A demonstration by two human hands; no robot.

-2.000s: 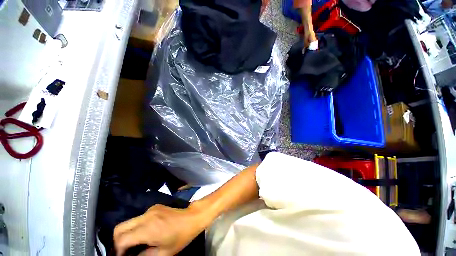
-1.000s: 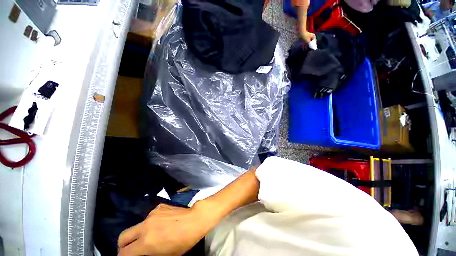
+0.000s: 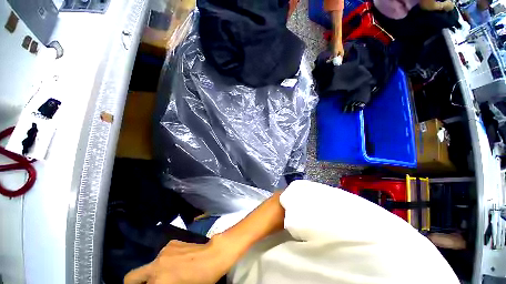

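Note:
My right hand (image 3: 186, 262) reaches in from the right at the bottom left, below a white rolled sleeve. Its back faces up. The fingertips are cut off by the lower edge, so what they hold is hidden. Black cloth (image 3: 133, 241) lies bunched beside and beyond the hand. A small white patch (image 3: 178, 222) shows between the cloth and my forearm. My left hand is out of the picture.
White machine table (image 3: 55, 183) with a ruled edge, red-handled scissors (image 3: 23, 176) and black scraps at left. Clear plastic bag (image 3: 238, 133) with black goods on top. Blue crate (image 3: 338, 133); another person's hand (image 3: 337, 49) on black cloth above it.
My right hand has moved slightly down, so its fingers are now more cut off. The other person's hand has shifted slightly left and down. The view has shifted a little.

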